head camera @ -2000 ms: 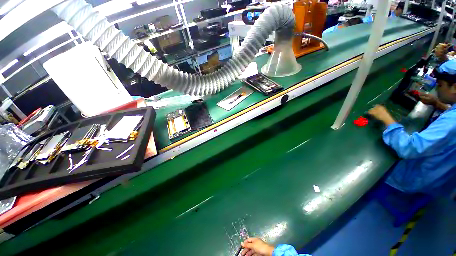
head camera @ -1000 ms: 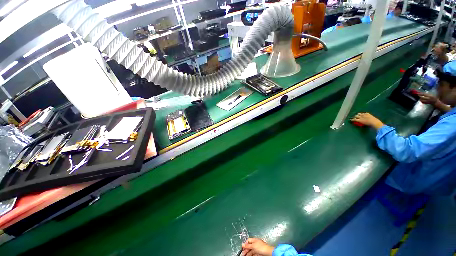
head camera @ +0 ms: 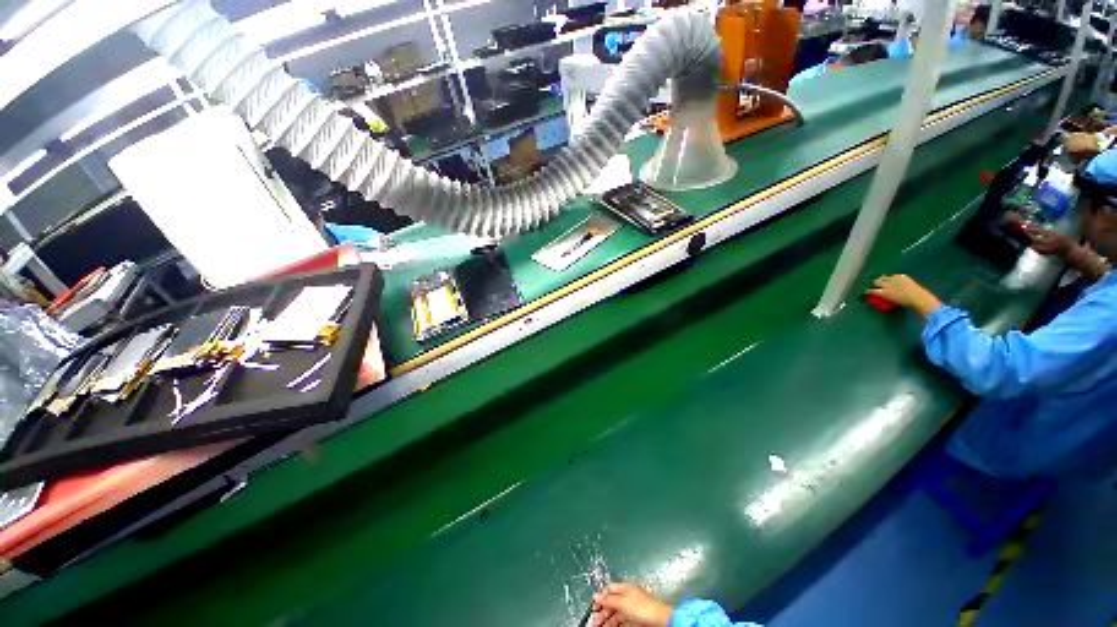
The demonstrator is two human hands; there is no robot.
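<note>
My right hand (head camera: 631,605) shows at the bottom edge, right of centre, with a light blue sleeve. Its fingers are closed on a thin dark stick (head camera: 588,614), perhaps tweezers, partly cut off by the frame's edge. Beside the fingertips is a patch of pale scratches or fine scraps (head camera: 593,571) on the green bench top (head camera: 661,490). My left hand is not in view.
A tilted black tray (head camera: 233,414) holds flat silver-white pieces at the left. A ribbed hose (head camera: 490,211) with a cone hood hangs over the raised shelf, which bears open device units (head camera: 437,306). A white post (head camera: 884,184) stands near a seated person (head camera: 1023,367). A paper scrap (head camera: 778,464) lies on the bench.
The neighbour's hand has moved left onto the red piece compared with the oldest frame. My right hand has stayed in nearly the same place.
</note>
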